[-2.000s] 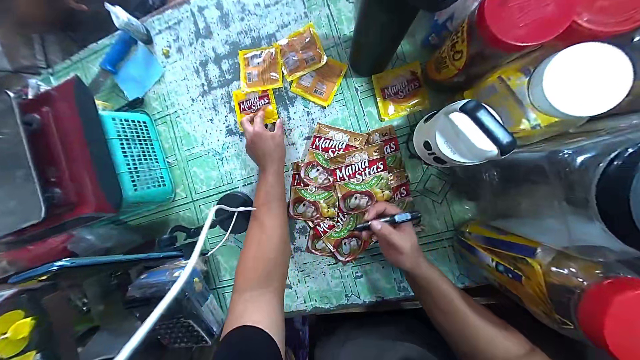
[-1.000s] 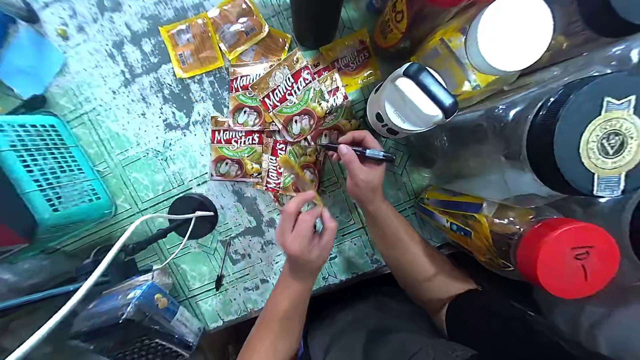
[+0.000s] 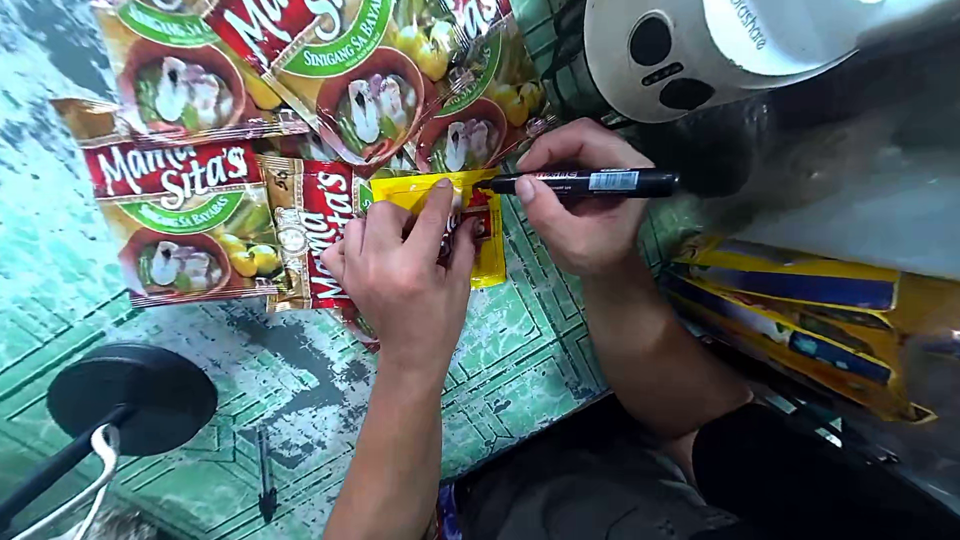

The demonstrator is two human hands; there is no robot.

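My right hand grips a black marker pen, its tip at the upper edge of a small yellow sachet. My left hand presses that sachet down with spread fingers, covering much of its middle. The sachet lies partly over a pile of Mama Sita's seasoning packets, red, green and brown with a soup bowl printed on each. One such packet lies to the left of my left hand, another above it. Whether the pen tip touches the sachet cannot be told.
A black round base with a white cable stands at the lower left. A thin dark pen-like item lies near the table's front edge. A white device stands at the upper right, and yellow and blue packs are at the right.
The left hand, at the pile's lower edge holding up a yellow sachet a second ago, now presses it flat. The marker has come to the sachet's edge. The view is much closer.
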